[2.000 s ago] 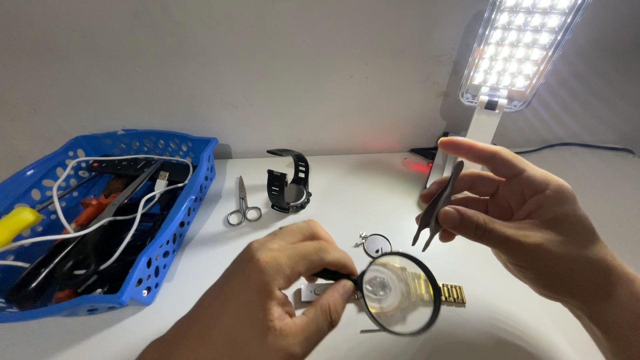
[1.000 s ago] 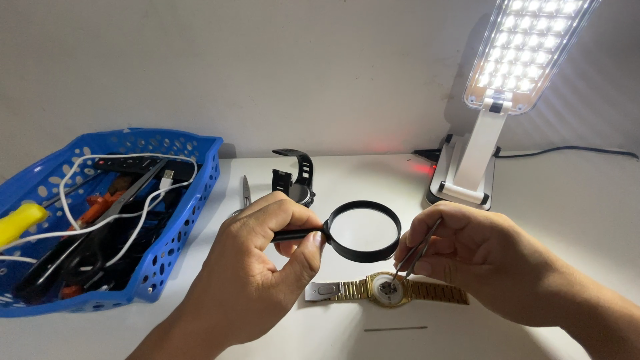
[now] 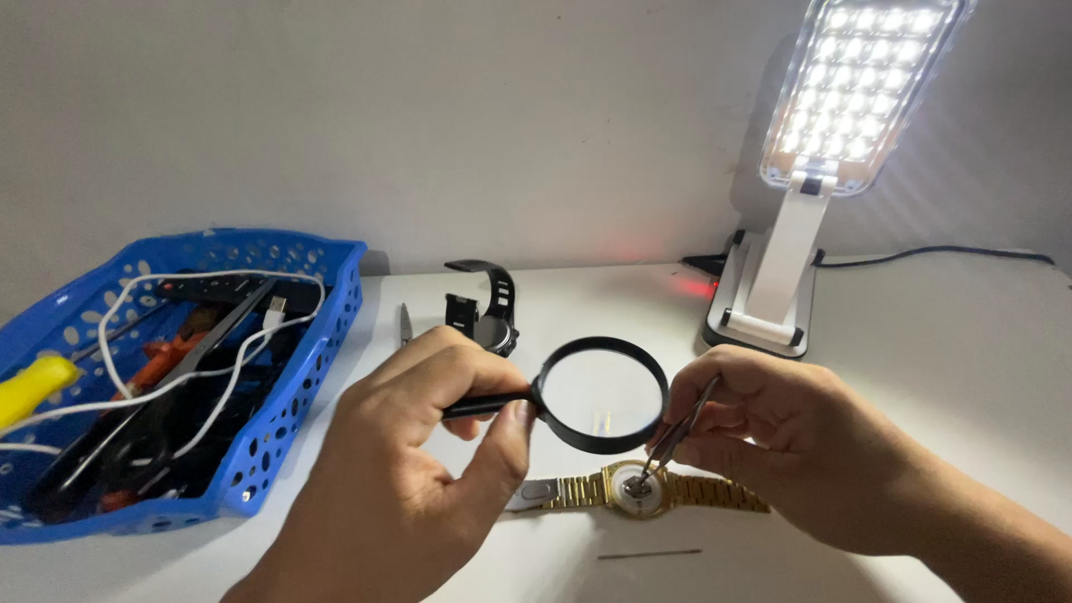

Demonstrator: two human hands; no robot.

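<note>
My left hand grips the black handle of a magnifying glass, whose round lens is held above the table, behind the watch. A pair of metal tweezers is pinched in my right hand, tips pointing down at the exposed inside of a gold-coloured wristwatch. The watch lies with its bracelet stretched out to both sides; whether the tips hold a part of it cannot be told. In front of it lies a thin metal rod.
A blue plastic basket at the left holds a yellow-handled tool, a white USB cable and other tools. Behind my left hand are scissors, partly hidden, and a black wristwatch. A lit LED lamp stands at the back right, its cable trailing right.
Two seconds ago the tweezers were raised and the lens was over the gold-coloured watch. The tweezers have come down to the watch, and the magnifying glass has moved back off it.
</note>
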